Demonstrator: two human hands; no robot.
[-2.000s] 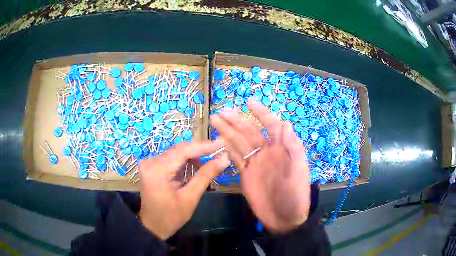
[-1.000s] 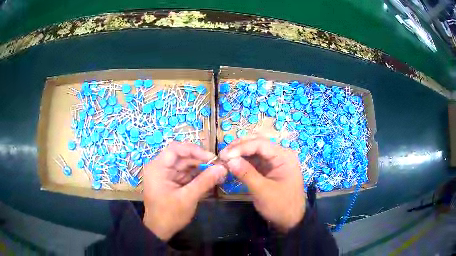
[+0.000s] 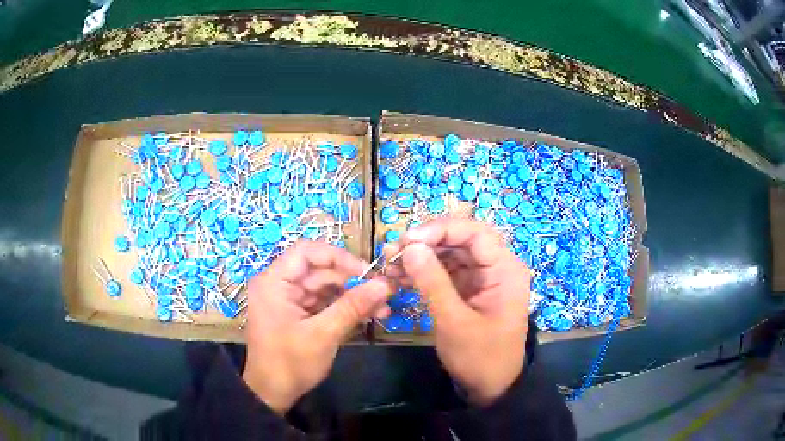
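My left hand (image 3: 308, 314) is at the near middle, its thumb and fingers closed on a blue disc component (image 3: 355, 282) with thin silvery leads pointing up and right. My right hand (image 3: 469, 301) is just beside it, thumb and index finger pinching the component leads (image 3: 394, 257). The left cardboard tray (image 3: 77, 232) holds many loose blue discs with leads. The right cardboard tray (image 3: 639, 232) is fuller, with discs piled toward its right side. Both hands are over the trays' near edges and hide part of them.
The trays stand side by side on a dark green worktop (image 3: 215, 82). A worn edge rail (image 3: 344, 33) with chipped paint runs behind them, with a green conveyor belt (image 3: 516, 26) beyond. A blue coiled cord (image 3: 596, 360) hangs at the right tray's near edge.
Two seconds ago my right hand was spread open with a lead across its fingers; now it pinches leads beside my left hand. A whitish object has appeared on the belt at the top left.
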